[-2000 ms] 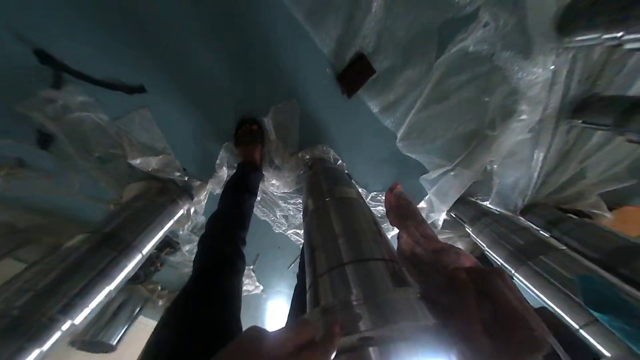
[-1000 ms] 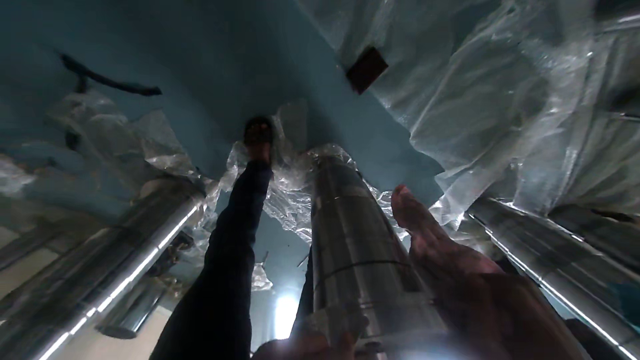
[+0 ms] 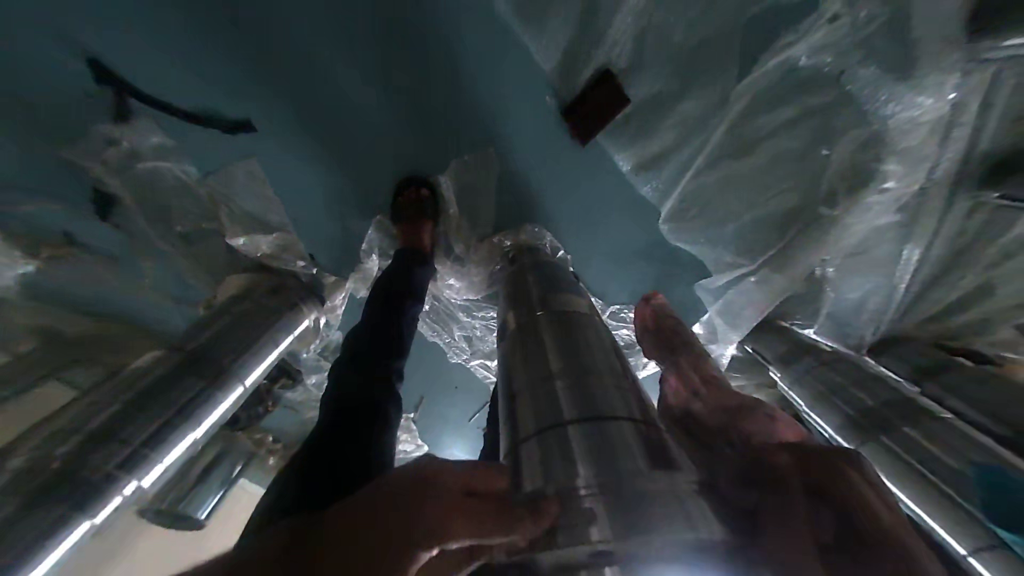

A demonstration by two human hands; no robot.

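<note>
A tall, shiny metal cylinder (image 3: 584, 384), wrapped in film-like sheet with dark seam lines, stands in front of me and runs down toward the floor. My left hand (image 3: 448, 504) lies against its left side near the bottom of the view, fingers bent onto the surface. My right hand (image 3: 720, 408) is on the cylinder's right, fingers stretched forward, with part of its palm hidden; whether it touches the surface cannot be told. Crumpled clear plastic film (image 3: 464, 296) surrounds the cylinder's far base. My leg in dark trousers and sandalled foot are left of it.
More metal cylinders stand at the left (image 3: 176, 384) and right (image 3: 864, 416). A short metal cylinder (image 3: 196, 480) is at lower left. Clear plastic sheeting (image 3: 784, 176) covers the floor at upper right, with a dark red block (image 3: 596, 106) at its edge. A black strip (image 3: 168, 104) lies upper left.
My left hand shows further up along the cylinder's left side than before. My right hand stays at the right side, fingers still extended.
</note>
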